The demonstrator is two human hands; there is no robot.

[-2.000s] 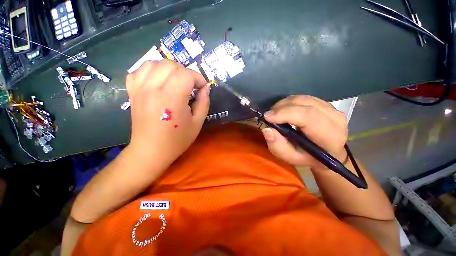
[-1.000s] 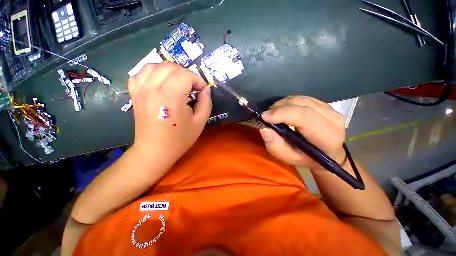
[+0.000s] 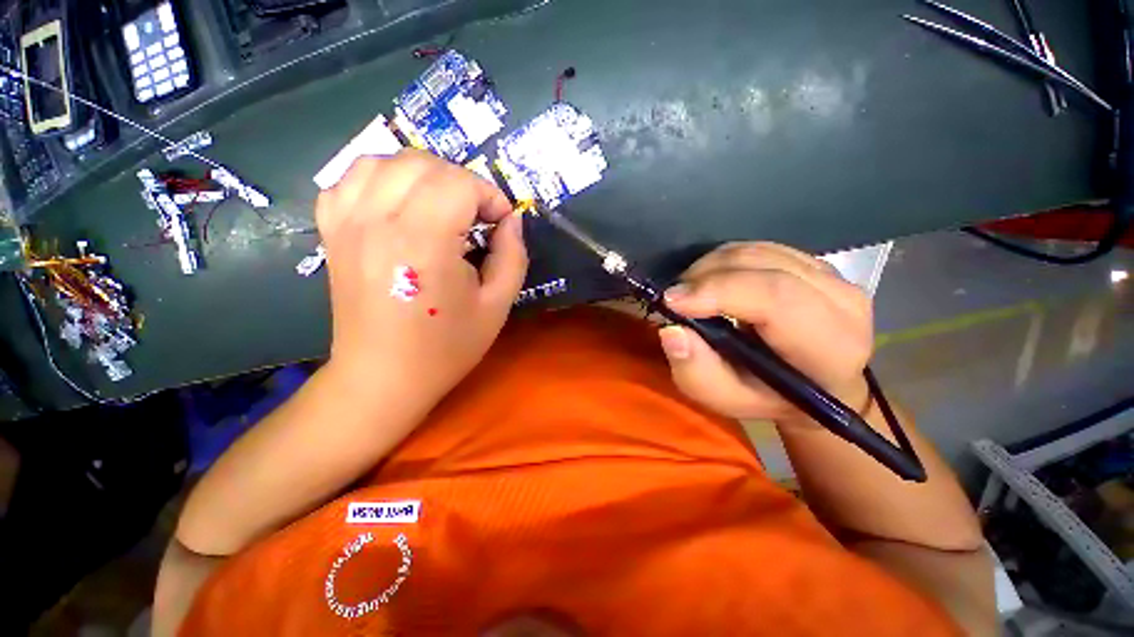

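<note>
My right hand point(image 3: 771, 326) grips the black soldering iron point(image 3: 796, 383). Its metal shaft points up-left and its tip is at the lower edge of the right-hand phone mainboard point(image 3: 553, 153). My left hand point(image 3: 423, 255) is at the same edge, thumb and index finger pinched at a small gold-yellow strip, likely the flex cable point(image 3: 526, 207). What exactly is between the fingertips is partly hidden. A second, blue mainboard point(image 3: 444, 110) lies up-left, joined to a white display panel point(image 3: 358, 151) that my left hand partly covers.
White parts with red wires point(image 3: 182, 214) lie left of my left hand. A pile of flex parts point(image 3: 85, 305) is at far left. The black parts tray point(image 3: 236, 77) holds a keypad point(image 3: 156, 52) and a front frame point(image 3: 47, 77). Tweezers point(image 3: 995, 47) lie crossed with another tool at upper right.
The soldering iron and my right hand have shifted slightly right and down since one second ago, the tip still near the board's lower edge. My left hand stays almost still.
</note>
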